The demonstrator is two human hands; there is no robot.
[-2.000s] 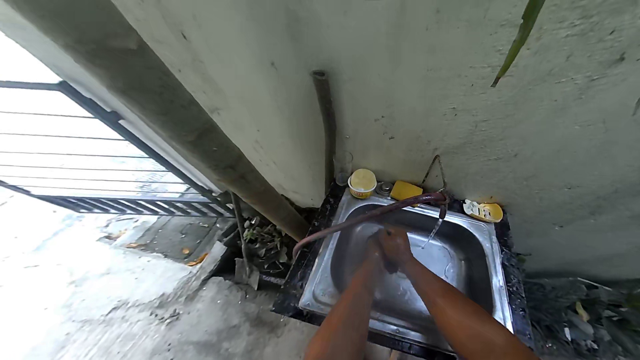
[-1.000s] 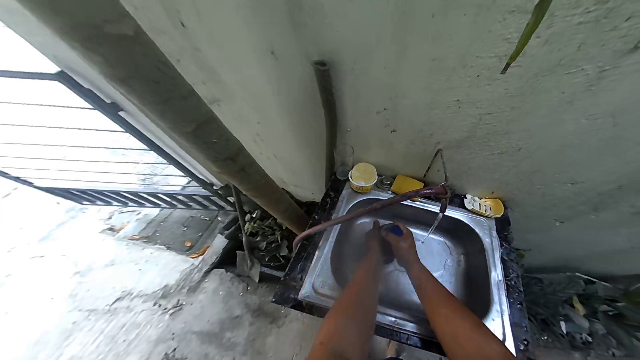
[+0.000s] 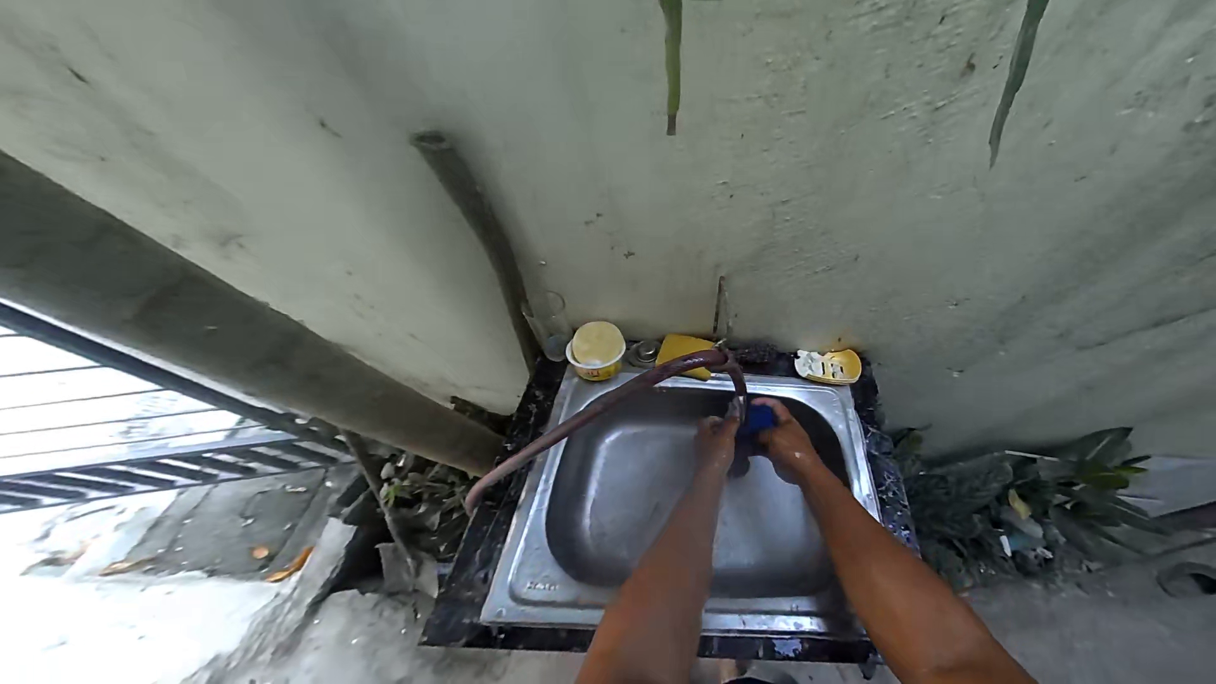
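Over a stainless steel sink (image 3: 627,494) both hands are close together under the end of a reddish-brown hose (image 3: 608,404). My right hand (image 3: 787,442) grips a blue object (image 3: 757,420), whose kind I cannot make out. My left hand (image 3: 717,442) is beside it, near the hose's end; whether it holds anything is too small to tell. Behind the basin stand a white tub with a pale yellow top (image 3: 597,350), a yellow sponge or cloth (image 3: 684,354) and a yellow soap dish (image 3: 829,367).
A clear glass (image 3: 548,325) stands against the wall at the rim's back left corner. A grey pipe (image 3: 475,209) leans there. Plants (image 3: 1054,489) grow to the right. Left are a slanting pillar (image 3: 237,332) and a metal gate (image 3: 171,461).
Both hands have moved from the middle of the basin toward its back, beneath the hose end. The blue object, seen one second ago too, is now plainer in my right hand. The view has shifted.
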